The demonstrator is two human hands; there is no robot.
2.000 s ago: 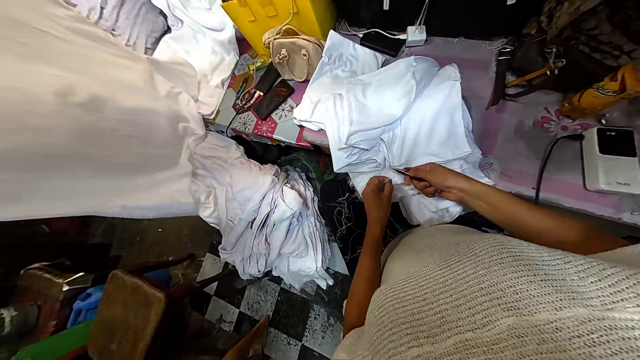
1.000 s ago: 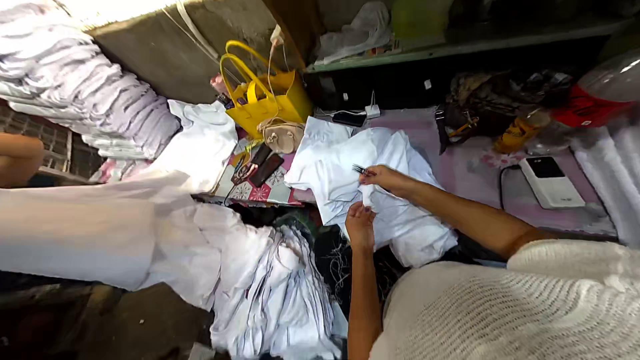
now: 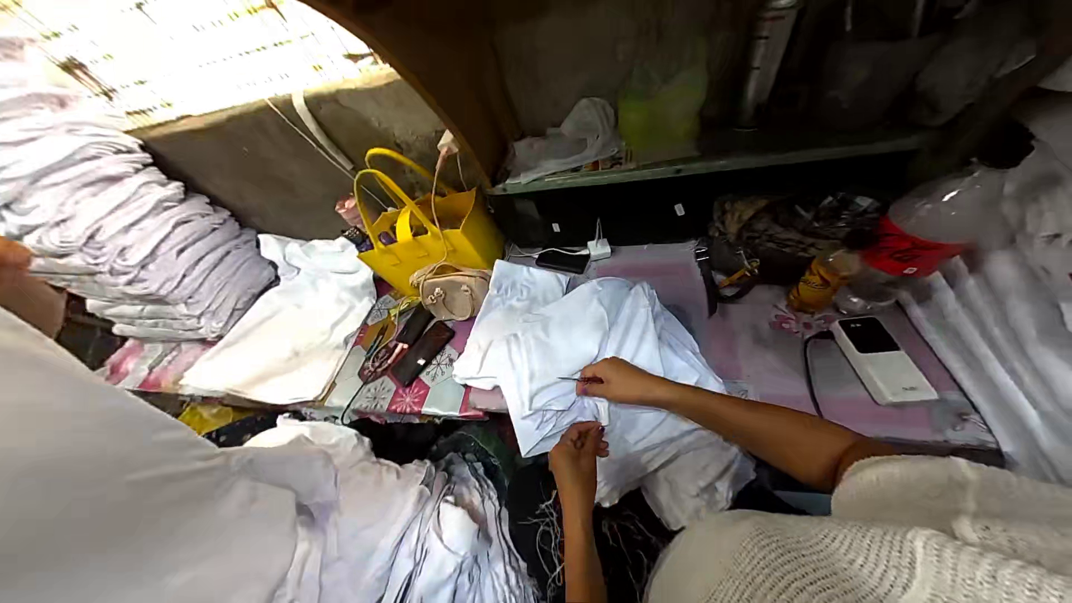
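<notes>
White garments lie heaped at the middle of the table, their lower part hanging toward the lap. My left hand pinches a small edge of the white cloth, below and slightly left of my right hand. My right hand is closed around a small, thin pointed tool, its tip pointing left over the cloth. Whether it is a thread snipper cannot be told. Loose threads hang on dark cloth beside my left forearm.
Left stand a tall stack of folded white garments, a yellow handbag, a beige purse and a phone. Right are a white power bank and a plastic bottle. More white cloth hangs below the table's edge.
The view has swung up, bringing the stack and shelf into sight. My right hand has lifted off the spot beside my left hand, with the pointed tool still in it.
</notes>
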